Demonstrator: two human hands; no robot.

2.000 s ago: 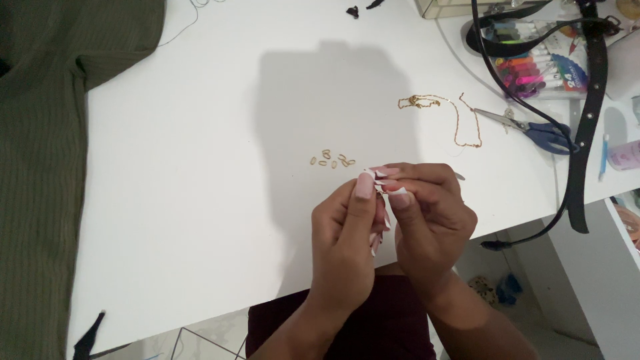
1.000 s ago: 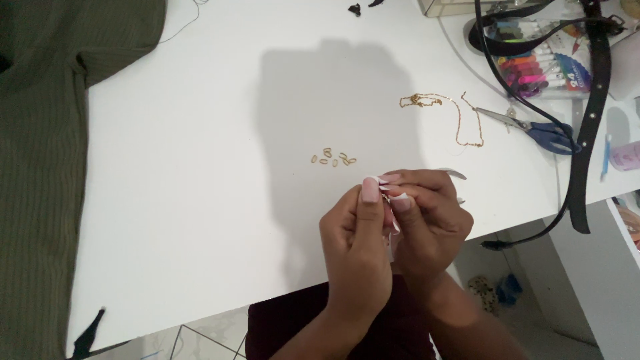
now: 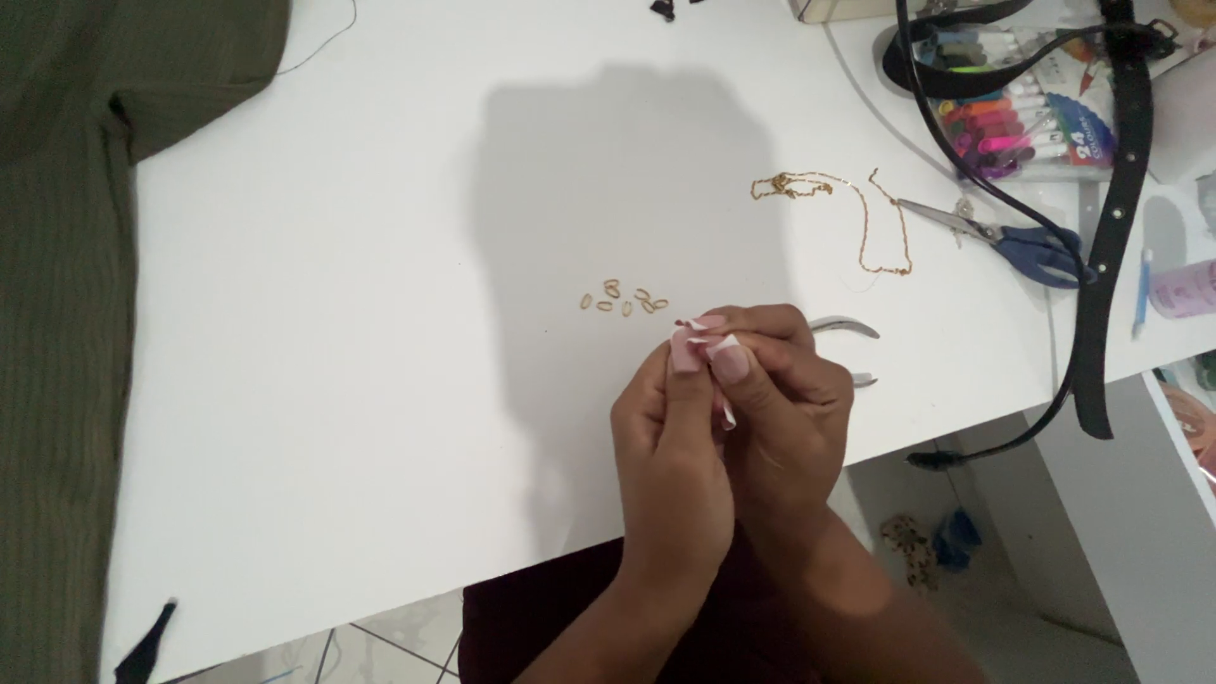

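Observation:
My left hand (image 3: pixel 676 427) and my right hand (image 3: pixel 788 399) meet at the fingertips just above the table's front part. Thumbs and forefingers are pinched together; whatever may be between them is too small and hidden to make out. Several small gold-coloured oval links (image 3: pixel 626 308) lie loose on the white table (image 3: pixel 313 361), just beyond my fingertips. A thin gold-coloured chain (image 3: pixel 863 228) lies farther back to the right, one stretch near the tips of blue-handled scissors (image 3: pixel 1035 255). Curved metal handles (image 3: pixel 845 328) of a tool, partly covered, show beside my right hand.
Green ribbed fabric (image 3: pixel 57 361) covers the left side. At the right lie a black belt (image 3: pixel 1121 190) with metal eyelets, a black cable (image 3: pixel 936 123), a pack of coloured markers (image 3: pixel 1016 114) and a pink bottle (image 3: pixel 1187 290). A black strip (image 3: pixel 147 646) lies at the front left corner.
Both hands stay pinched together, with small shifts of the fingers. The curved metal handles beside my right hand show more than two seconds ago. The links and chain lie as before.

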